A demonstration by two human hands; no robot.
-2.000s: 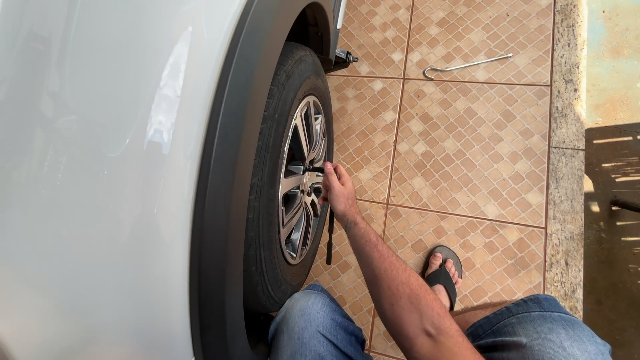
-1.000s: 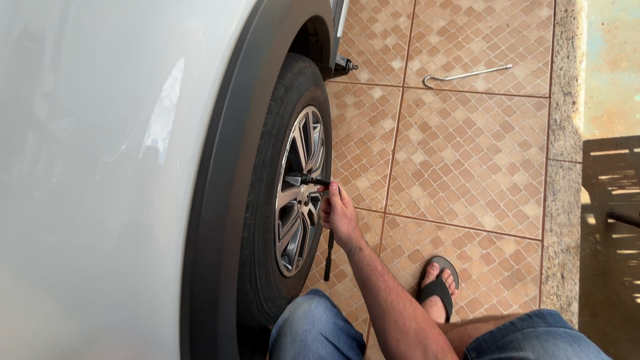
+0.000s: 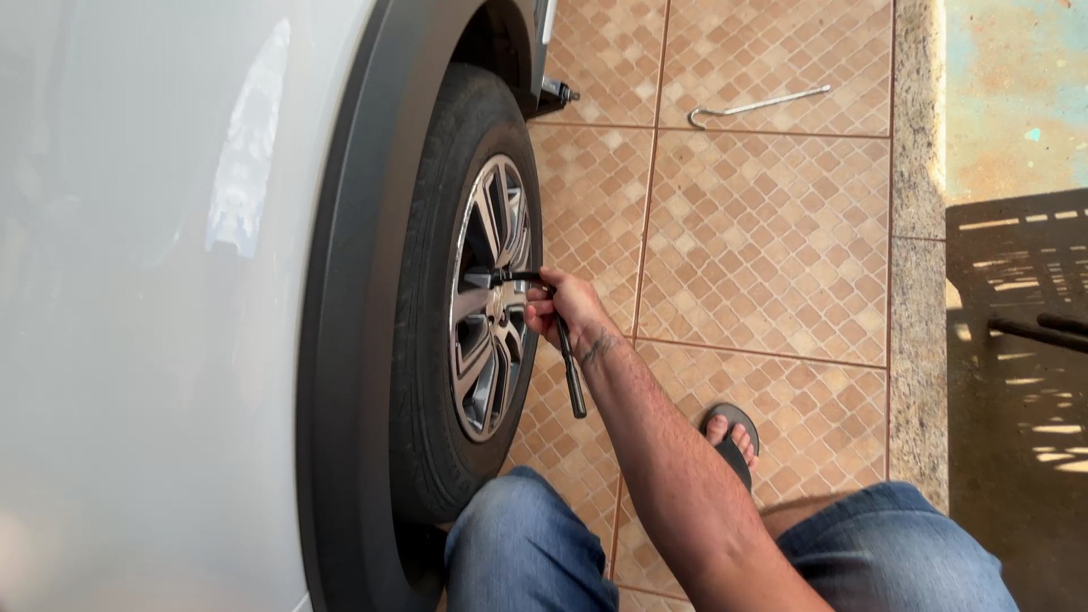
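My right hand [image 3: 568, 304] is closed around a black lug wrench [image 3: 571, 365] near its bend. One arm of the wrench runs left to the hub area of the alloy wheel [image 3: 478, 387], where its end meets the rim among the spokes. The other arm hangs down past my wrist, its end free. Around the rim is a black rubber tire [image 3: 425, 340], under the dark wheel arch trim [image 3: 348, 306] of a light-coloured car [image 3: 153, 357]. My left hand is out of view.
A jack [image 3: 557, 92] shows at the car's lower edge beyond the tire. A metal rod with a hooked end [image 3: 761, 106] lies on the tiled floor [image 3: 756, 238]. My sandalled foot [image 3: 733, 438] and my knees are close by; a stone border [image 3: 916, 280] runs along the right.
The wrench's free arm has swung slightly, and my right hand has shifted with it. The wrench stays at the wheel.
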